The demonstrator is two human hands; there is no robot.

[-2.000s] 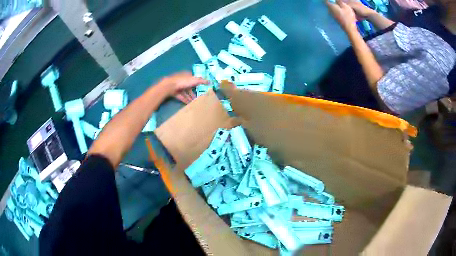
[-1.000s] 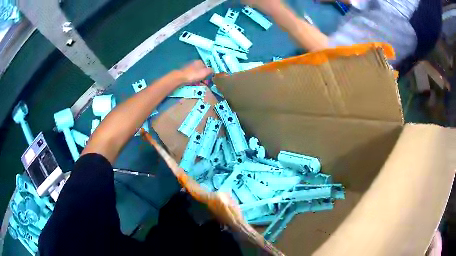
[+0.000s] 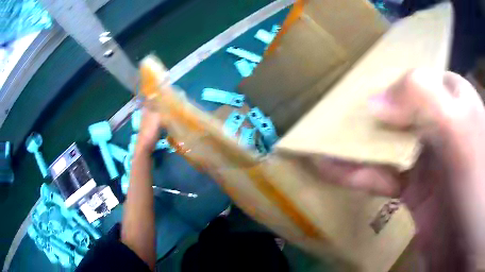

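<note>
The brown cardboard carton (image 3: pixel 319 196) is tilted in front of me, blurred, with orange tape on its edges. My right hand (image 3: pixel 420 127) grips its near right flap, large and blurred. My left hand (image 3: pixel 151 125) is at the taped left edge and holds it, its fingers partly hidden. Flat teal handle covers (image 3: pixel 261 123) lie at the carton's opening. The carton wall hides most of its inside. More teal strips (image 3: pixel 222 96) lie on the green bench just beyond.
Teal housings (image 3: pixel 103 141) lie on the left, with a heap of them (image 3: pixel 56 226) at lower left. A screw feeder (image 3: pixel 72 172) stands beside the heap. A thin metal rod (image 3: pixel 174 191) lies on the bench. A pale conveyor rail (image 3: pixel 205 50) and metal post (image 3: pixel 95 42) are behind.
The carton has been tipped up, its left edge raised. My left hand has moved from the bench strips to that edge. My right hand has come into full view on the flap.
</note>
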